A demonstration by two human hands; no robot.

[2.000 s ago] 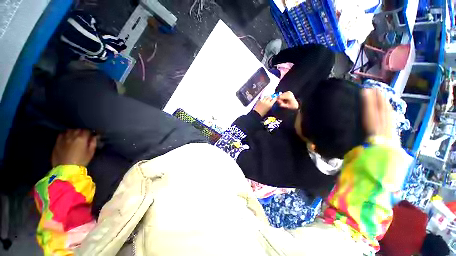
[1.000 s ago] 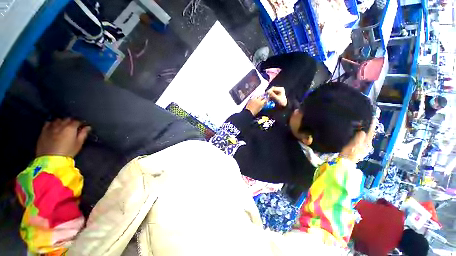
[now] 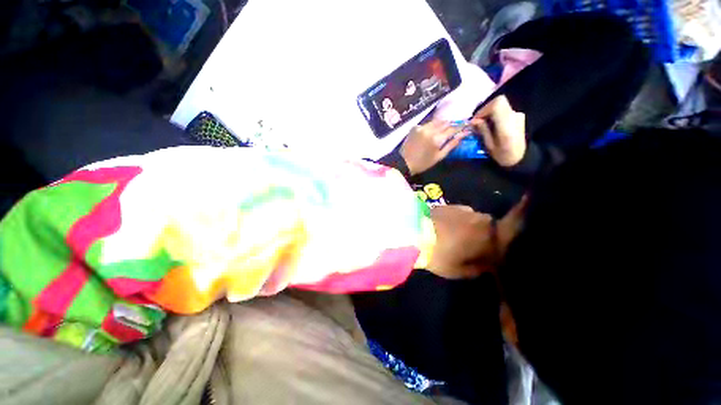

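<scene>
My left hand (image 3: 465,240) reaches from the left across my lap, in a brightly coloured sleeve. It is at the chin or neck side of a companion's dark head (image 3: 620,269). Its fingertips are hidden or blurred against the dark hair and clothing, so I cannot tell whether they hold anything. My right hand is not in view. The companion's two hands hold a small blue thing (image 3: 471,146) near the edge of a white board (image 3: 292,71). A phone (image 3: 409,87) with a lit picture lies on the board.
The companion's dark-clothed leg (image 3: 581,71) lies beyond the board, with pink cloth (image 3: 518,62) beside it. Blue crates (image 3: 624,28) stand at the top right. My light jacket (image 3: 292,356) fills the bottom. A black-and-yellow patterned item (image 3: 209,129) is at the board's left corner.
My left hand has left my thigh and crossed right to the companion's head. My right arm is no longer seen. The view has moved closer to the phone and the companion.
</scene>
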